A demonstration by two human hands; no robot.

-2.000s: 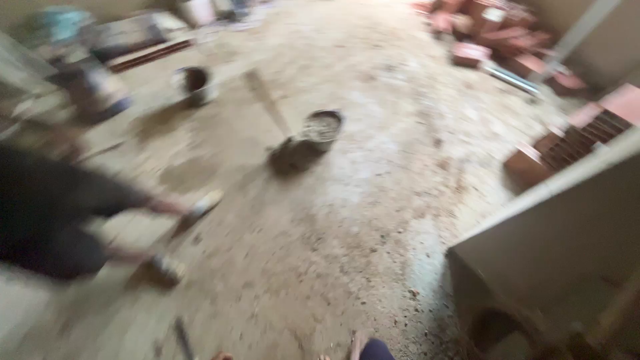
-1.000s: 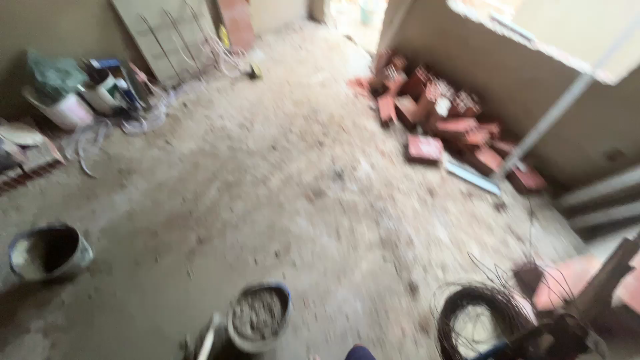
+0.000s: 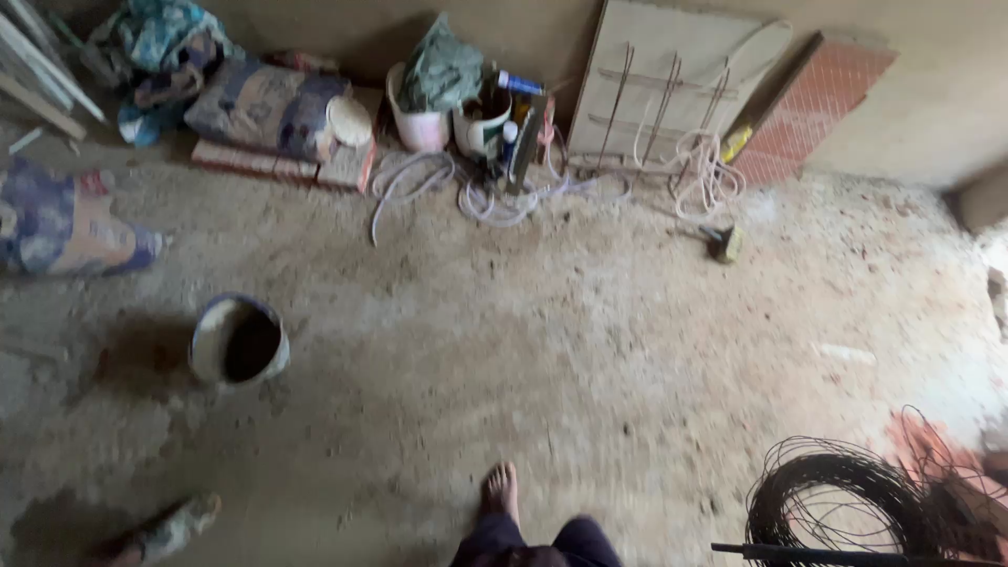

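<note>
Neither of my hands shows in the head view; only my bare foot [image 3: 501,492] and my knees in dark trousers are visible at the bottom. A bucket [image 3: 279,364] with a dark inside stands on the floor to the left. The coil of black wire [image 3: 839,472] lies at the lower right, with a dark bar [image 3: 811,554] across its near side. Clear hoses [image 3: 413,177] lie looped by the far wall, near two containers, one holding a crumpled green bag [image 3: 442,69]. What my hands hold or touch is hidden.
Filled sacks [image 3: 264,106] rest on red blocks by the wall, and another sack [image 3: 87,224] lies at left. A board [image 3: 661,87] and a red panel [image 3: 819,110] lean on the wall. Another person's foot [image 3: 177,526] shows at lower left.
The view has swung and moved forward over the floor. The mortar-filled bucket and the handle beside it, seen earlier, are out of view.
</note>
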